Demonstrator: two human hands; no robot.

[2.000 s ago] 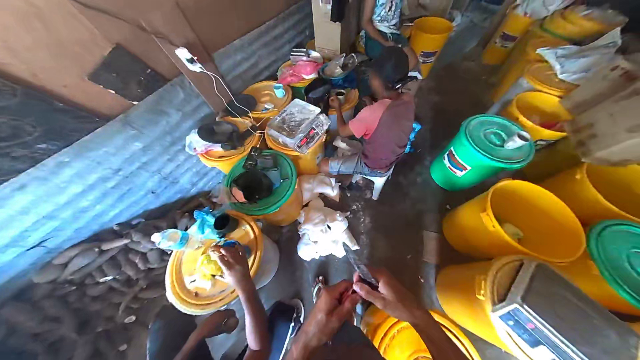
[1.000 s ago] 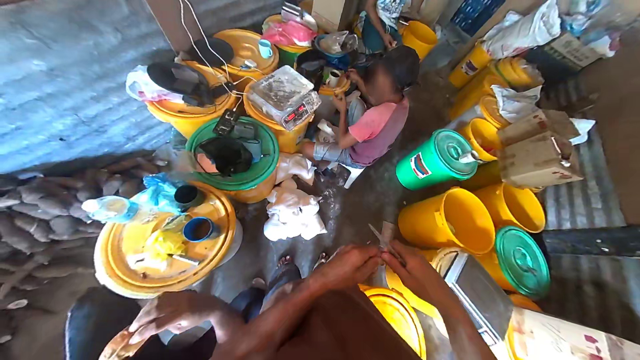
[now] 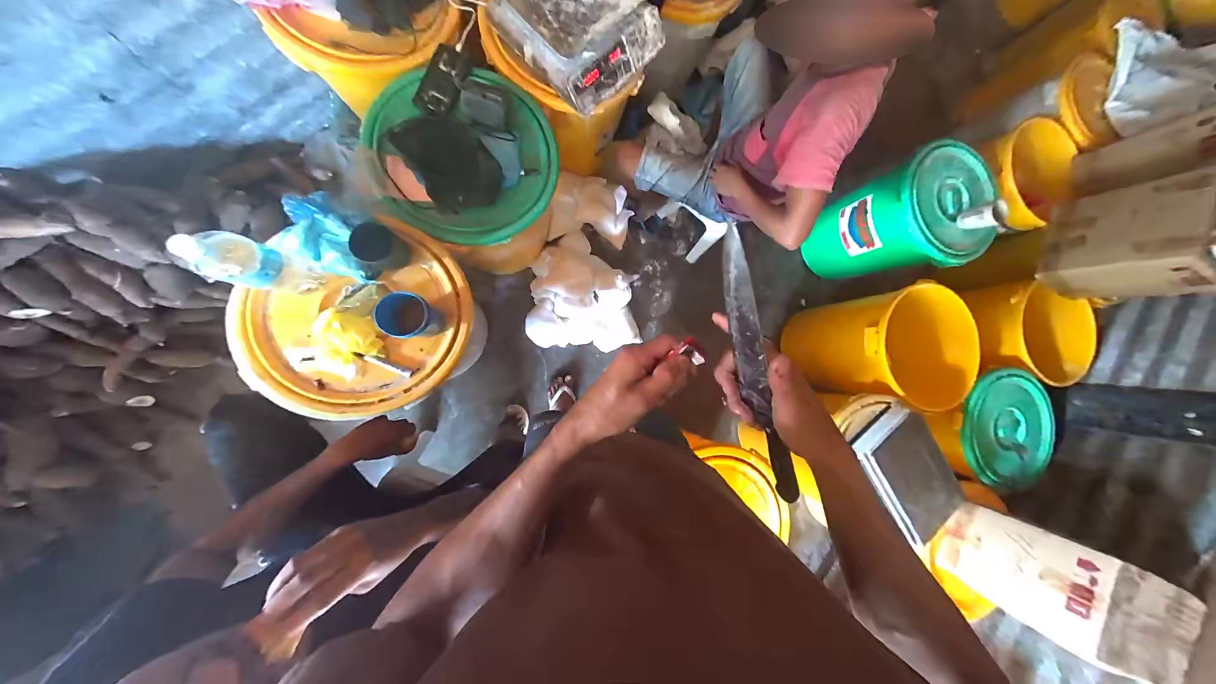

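Note:
My left hand (image 3: 646, 385) pinches a small red and silver object (image 3: 689, 351) between thumb and fingertips; its kind is too small to tell. My right hand (image 3: 774, 394) holds a long-bladed knife (image 3: 744, 313) near the base of its blade, the blade pointing up and away from me. The knife's dark handle (image 3: 784, 470) hangs below the palm. White plastic bags (image 3: 579, 299) lie on the floor beyond my left hand. A yellow bucket (image 3: 750, 484) stands below my right hand, partly hidden by my body.
At left, a lidded bucket (image 3: 249, 332) carries a blue cup (image 3: 404, 315) and a plastic bottle (image 3: 223, 258). Tubers (image 3: 104, 275) lie piled beyond. One person (image 3: 826, 123) sits ahead, another's hands (image 3: 323, 579) are at lower left. Yellow buckets (image 3: 926, 347) and a green bucket (image 3: 879, 223) line the right.
My hands have come apart, and the knife's blade now shows upright in my right hand. The neighbouring person's hand at lower left has moved. The view has shifted.

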